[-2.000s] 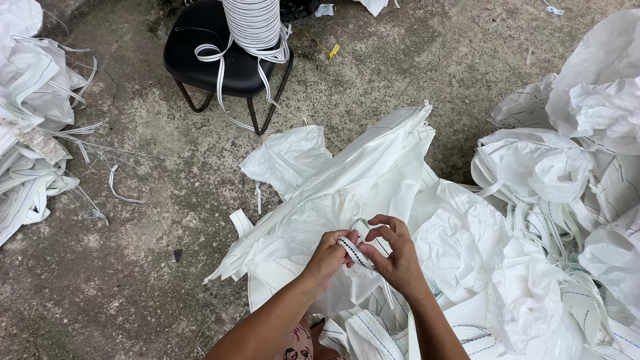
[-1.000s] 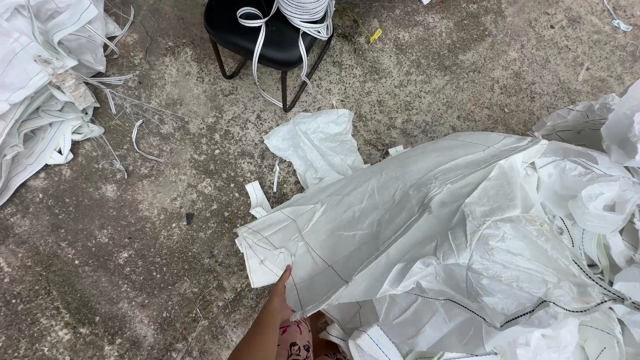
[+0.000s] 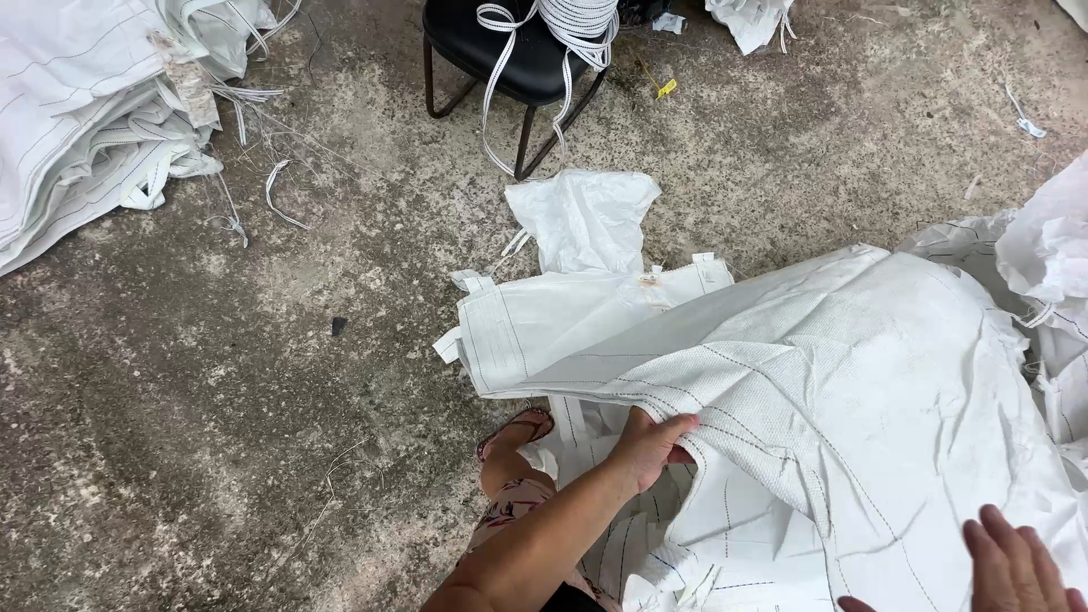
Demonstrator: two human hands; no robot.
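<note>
My left hand [image 3: 653, 446] grips the stitched edge of a large white woven plastic sack [image 3: 884, 365], thumb on top and fingers beneath. The sack spreads to the right over other white woven material, its dark stitch lines showing. At the lower right corner, my right hand [image 3: 1011, 561] is spread with its fingers apart, over the sack's lower right part and partly cut off by the frame. Whether it touches the fabric cannot be told. A flat, folded part of white sack material [image 3: 552, 323] with short loops lies beyond my left hand.
A black stool [image 3: 484, 51] holds a coil of white webbing [image 3: 582, 21]. Stacked white sacks [image 3: 85, 110] lie at the upper left. A thin white plastic piece [image 3: 586, 217] lies on the concrete floor [image 3: 212, 382]. More crumpled white material [image 3: 1054, 229] is at the right.
Two seconds ago both hands held a white strap with dark stitching; now my left hand holds the sack's edge. My right hand, out of view one second ago, shows at the lower right.
</note>
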